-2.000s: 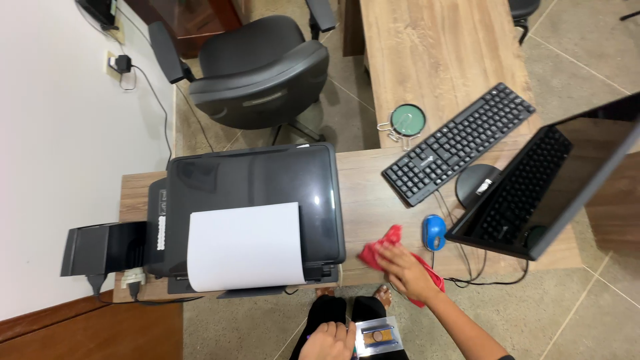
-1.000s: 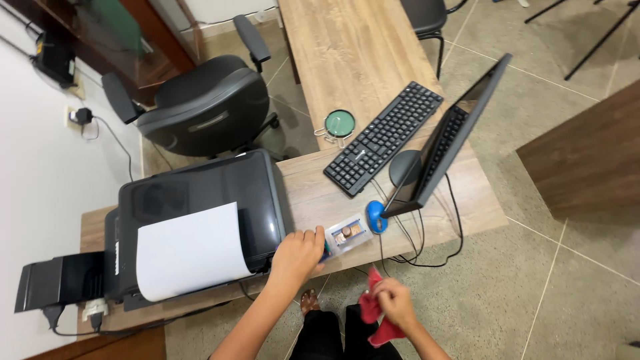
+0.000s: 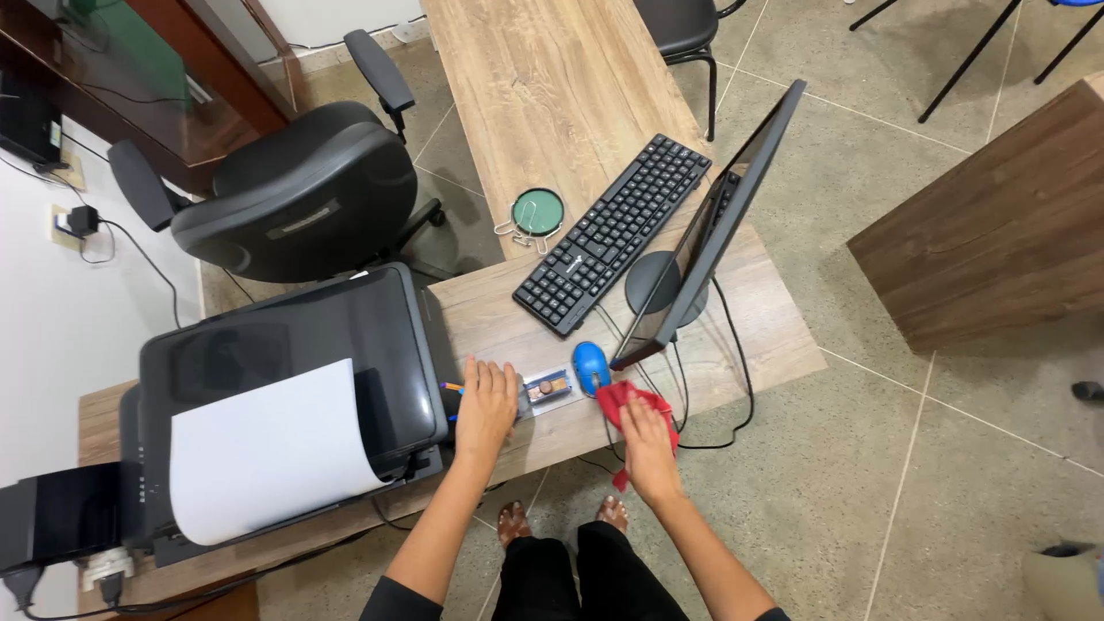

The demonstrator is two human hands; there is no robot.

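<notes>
My left hand point(image 3: 487, 405) rests on a clear holder with pens beside the printer; the fingers cover much of it. Just right of that hand lies a small clear case with a picture on it point(image 3: 547, 387). My right hand point(image 3: 647, 440) presses a red cloth point(image 3: 619, 398) at the desk's front edge, under the monitor's lower corner. A blue mouse point(image 3: 591, 368) sits between the case and the cloth. Above it are a black keyboard point(image 3: 614, 233) and a monitor point(image 3: 716, 220) on a round base. A green round container point(image 3: 537, 212) stands by the keyboard, with metal wire clips beside it.
A black printer point(image 3: 388, 345) with white paper point(image 3: 267, 448) occupies the desk's left part. Black cables point(image 3: 747, 405) hang over the front edge. An office chair point(image 3: 302, 198) stands behind the printer. A wooden cabinet or desk point(image 3: 992, 216) is at the right.
The red cloth, hanging from my right hand below the desk a second ago, is now at the desk edge by the mouse. My left hand remains by the printer. The view has shifted since the first frame.
</notes>
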